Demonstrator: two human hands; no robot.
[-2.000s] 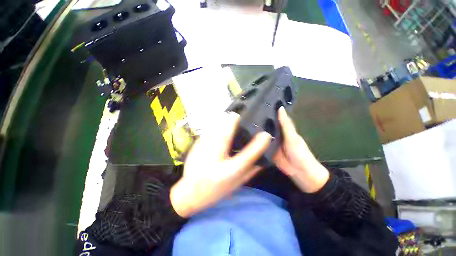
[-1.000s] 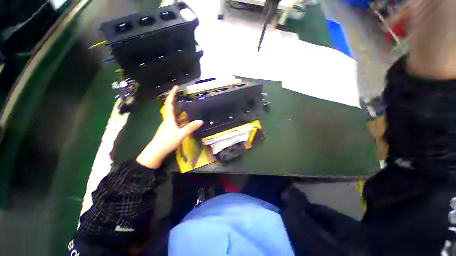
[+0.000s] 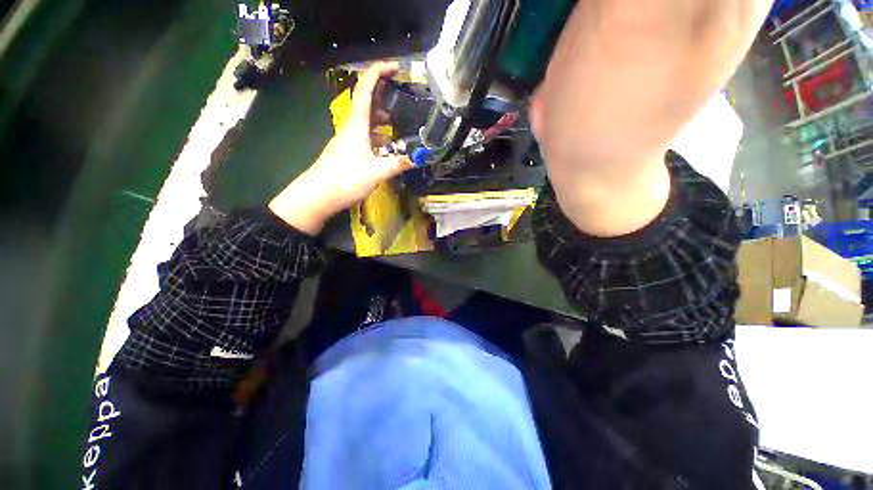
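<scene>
The black socket housing [image 3: 507,165] lies on the yellow-and-black fixture [image 3: 388,225], partly hidden by the screwdriver. My left hand [image 3: 349,163] is at the housing's left end, thumb and fingers around it, close to the nozzle. The dark green and silver electric screwdriver [image 3: 469,57] slants down over the housing, with its blue-collared nozzle [image 3: 421,155] at the housing's left part. My right hand [image 3: 613,96] is large and close to the camera at the screwdriver's upper part; its fingers are hidden or cut off by the top edge.
Whitish padding [image 3: 474,216] shows at the fixture's front. More black housings [image 3: 354,29] stand behind at the top. A small metal device [image 3: 257,33] is at the upper left, beside the green conveyor [image 3: 124,124]. A carton [image 3: 814,278] and blue bins are at the right.
The housing went from both hands onto the fixture. My right hand rose away, then came back over the bench with the screwdriver, now down at the housing. My left hand stays at its left end.
</scene>
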